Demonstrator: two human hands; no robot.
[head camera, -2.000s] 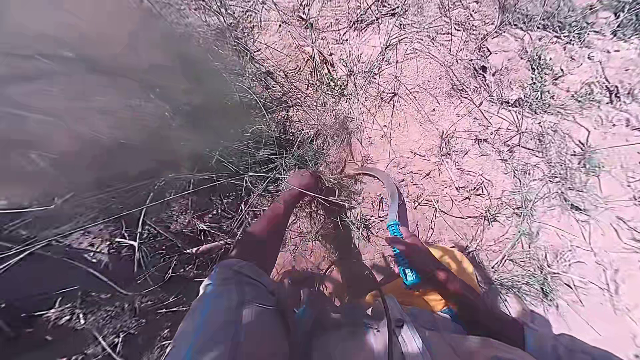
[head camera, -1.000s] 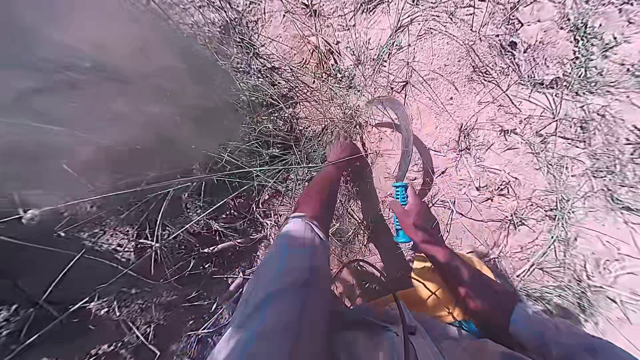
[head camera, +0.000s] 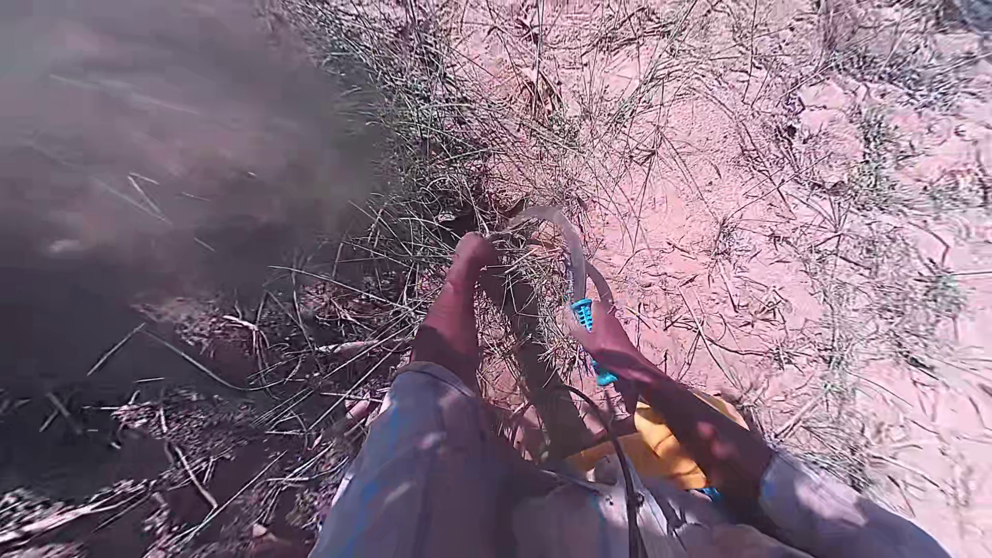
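My right hand (head camera: 608, 341) is closed around the turquoise handle of a sickle (head camera: 576, 252). Its curved metal blade arcs up and to the left, and its tip end lies close to my left hand (head camera: 474, 252). The left hand is low among thin grass stems (head camera: 535, 267); its fingers are hidden from this angle, so what it grips is unclear. Both forearms come out of light sleeves. The sickle's shadow falls on the soil just right of the blade.
Murky water (head camera: 178, 155) lies along the left side, with dry stalks (head camera: 341, 349) at its edge. Pinkish dry soil (head camera: 697, 256) with sparse grass spreads to the right. Yellow cloth (head camera: 666, 446) and a dark cord (head camera: 620, 457) are near my body.
The left hand and the sickle blade were apart a second ago; now the blade's tip end is near that hand. The right hand has kept its hold on the handle.
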